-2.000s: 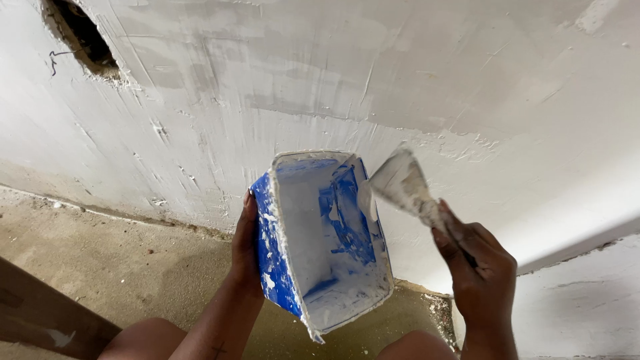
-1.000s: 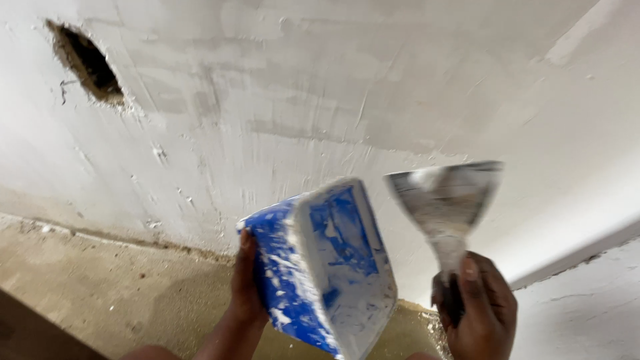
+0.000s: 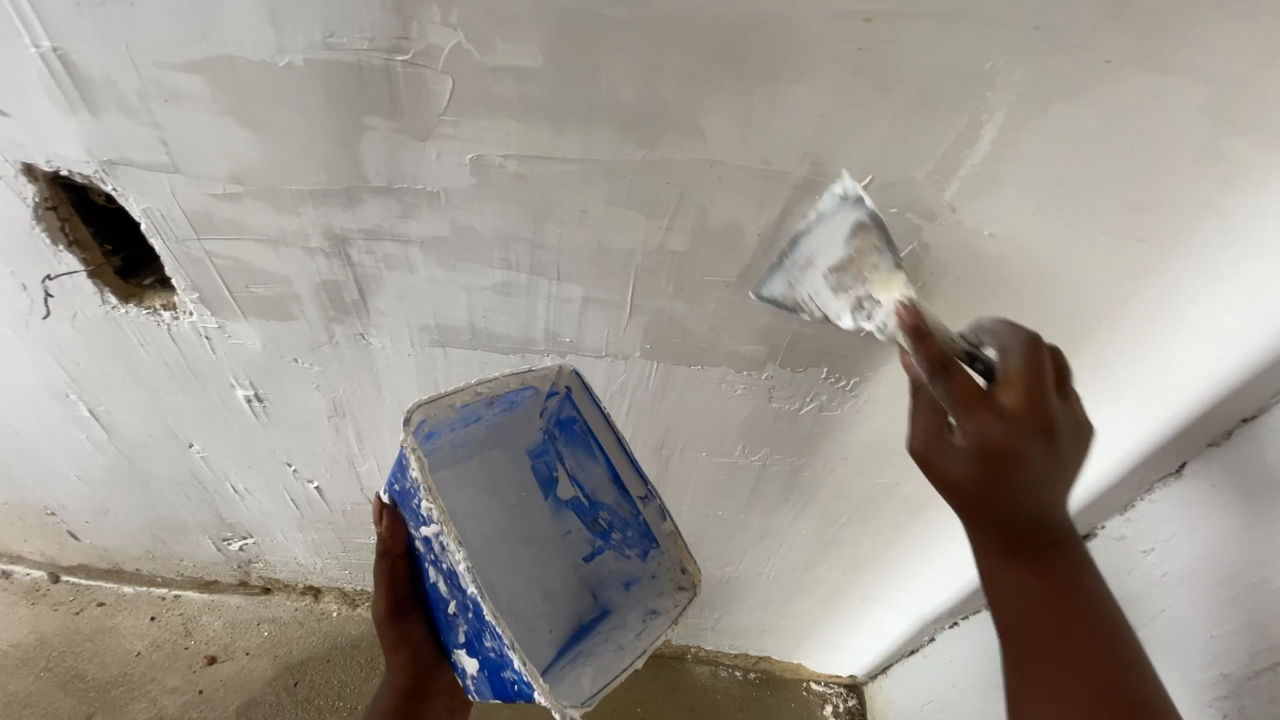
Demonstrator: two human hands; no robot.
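My left hand grips the side of a blue plastic tub, smeared with white filler inside and out and tilted so that its open top faces me. White filler lies inside the tub. Up and to the right, my right hand is closed around the handle of a putty knife. Its wide blade, coated in white filler, is at the plastered wall; the blade's edge points up and left. Part of the handle is hidden by my fingers.
A rough rectangular hole with a bit of wire opens in the wall at the left. The dusty concrete floor meets the wall below. At the right, another white wall forms a corner.
My right hand has moved the putty knife from beside the tub up to the wall. The tub has turned in my left hand since one second ago, showing more of its inside.
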